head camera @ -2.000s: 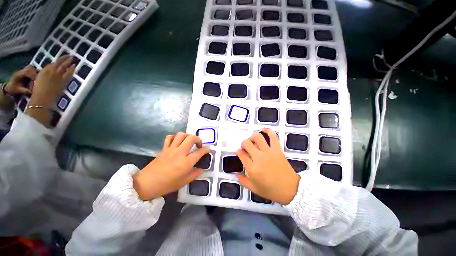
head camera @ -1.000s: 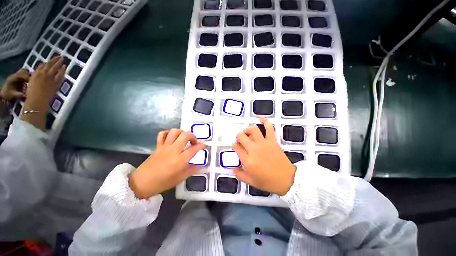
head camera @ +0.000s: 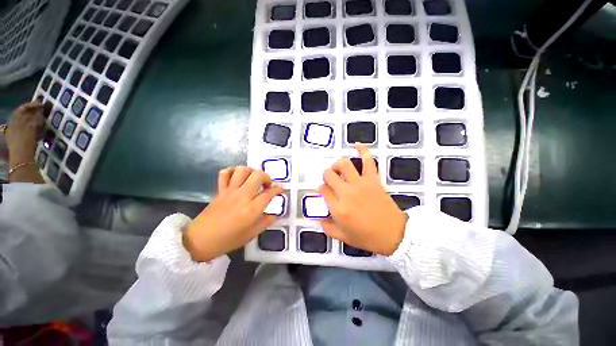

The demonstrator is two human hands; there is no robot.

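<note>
A white foam tray (head camera: 481, 135) lies in front of me, its pockets holding smartwatch heads. My left hand (head camera: 233, 213) has thumb and fingertips around a lit smartwatch head (head camera: 275, 205) in the left column, partly covering it. My right hand (head camera: 358, 206) has thumb and index finger at the right edge of a lit smartwatch head (head camera: 315, 206) in the second column. Another lit watch (head camera: 275, 169) sits above my left hand, and one more (head camera: 318, 135) is higher in the second column. The pocket between the second column's lit watches shows white. The other visible watches are black.
At left, another person's hand (head camera: 27, 132) is at a neighbouring tray (head camera: 128, 88), where several faces glow faintly. Greyish-white stacked trays (head camera: 27, 40) are at far left. A white cable (head camera: 523, 155) runs down the green bench right of my tray.
The two watches at my hands went from black to lit white. The view has shifted over the tray. My hands keep nearly the same places. The neighbour's hand has moved left, uncovering more watches.
</note>
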